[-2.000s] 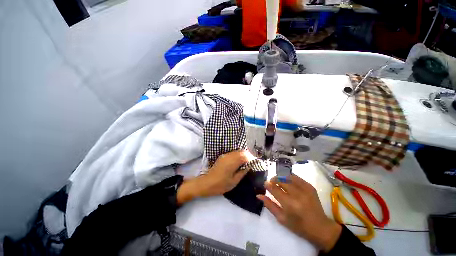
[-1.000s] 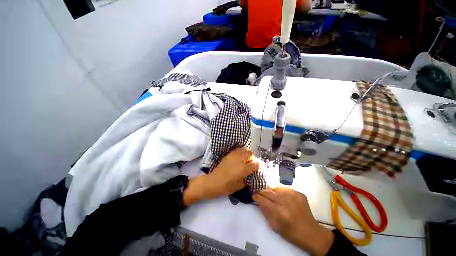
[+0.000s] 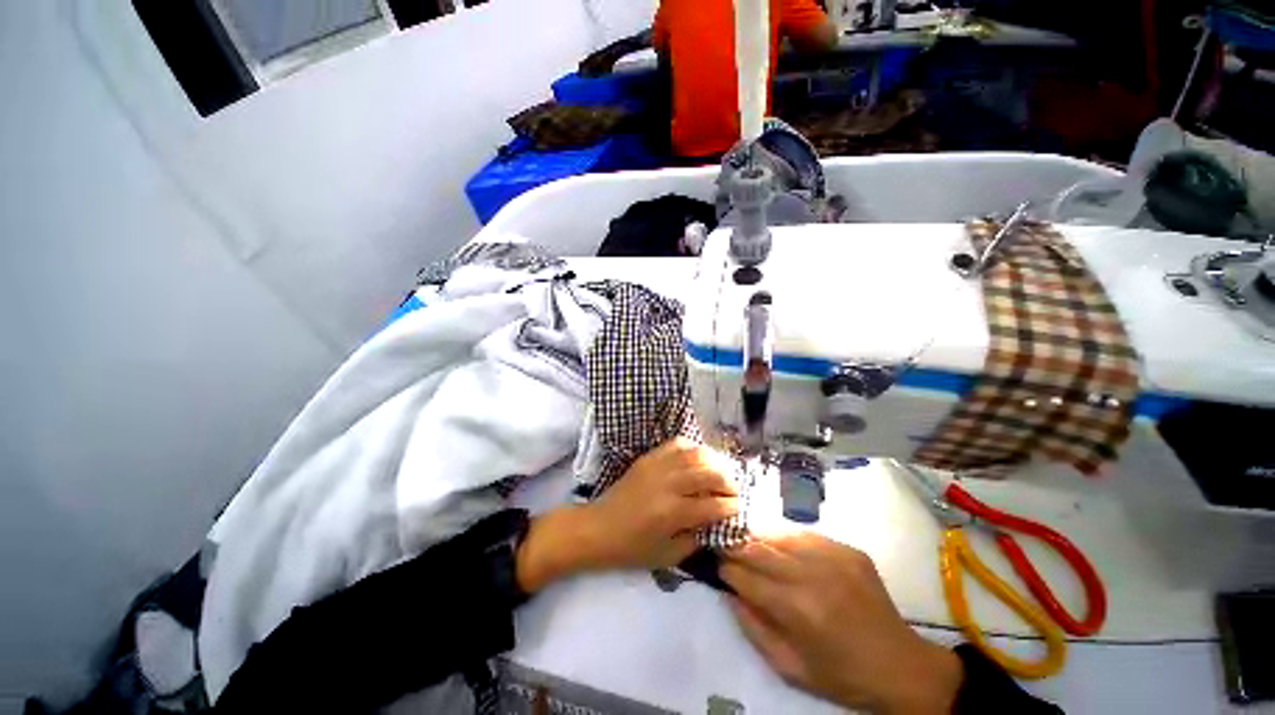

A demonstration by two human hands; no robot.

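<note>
The garment lies bunched at the left of the machine table, pale inside, with a small-check shell part running to the needle area. My left hand presses and holds the checked edge just left of and below the presser foot. My right hand pinches the near end of the checked edge and a dark band, most of which is hidden under the fingers. The sewing machine stands over the work, its lamp glaring on the fabric.
Scissors with red and yellow handles lie right of my right hand. A plaid scrap hangs over the machine arm. A flat black object is at the right edge. A person in orange and blue containers are behind; a white wall is left.
Since two seconds ago the dark band has become mostly covered, and more checked edge shows between my hands. My right hand has moved nearer the wearer. The view has shifted slightly.
</note>
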